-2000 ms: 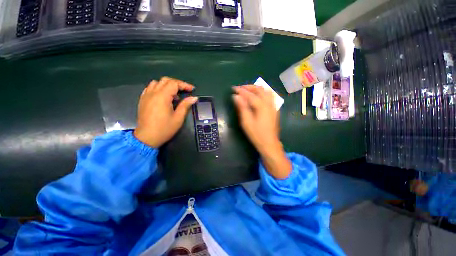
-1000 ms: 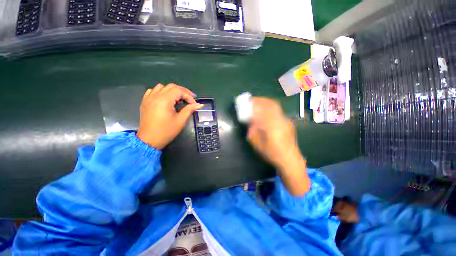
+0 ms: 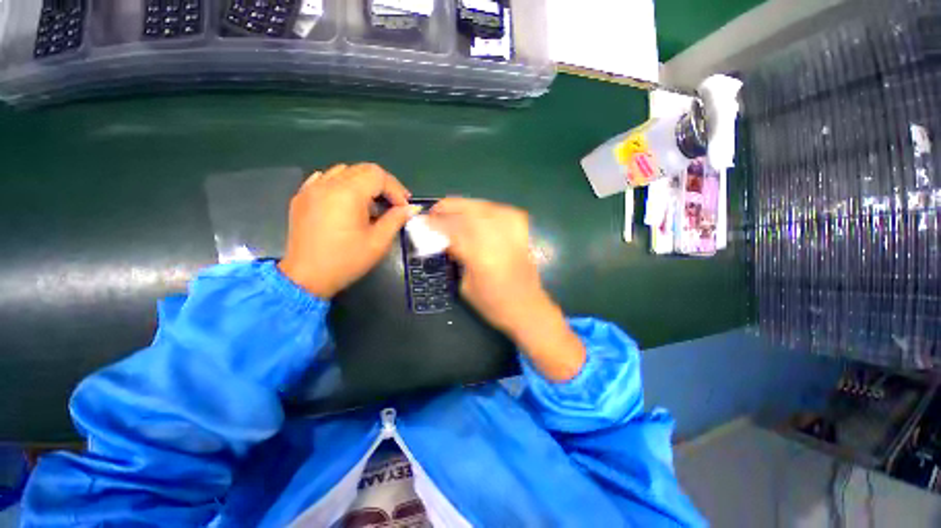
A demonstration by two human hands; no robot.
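Observation:
A black keypad phone (image 3: 429, 289) lies face up on the green bench mat, its number keys towards me. My left hand (image 3: 346, 227) is at the phone's upper left corner, thumb and forefinger close together; whether they pinch a clear film cannot be made out. My right hand (image 3: 490, 258) holds a small white card (image 3: 426, 237) down over the phone's screen. The card and fingers hide the screen and most of the top edge.
Clear blister trays (image 3: 279, 72) with phones stand beyond. A clear sheet (image 3: 248, 211) lies at left. A tilted translucent bottle (image 3: 640, 157), a pale yellow stick (image 3: 628, 213) and a pink picture (image 3: 702, 211) are at right, beside stacked empty trays (image 3: 846, 196).
My right hand took the white card off the mat and brought it left onto the phone's screen. My left hand has stayed at the phone's corner. Another person's blue sleeve at lower right has gone.

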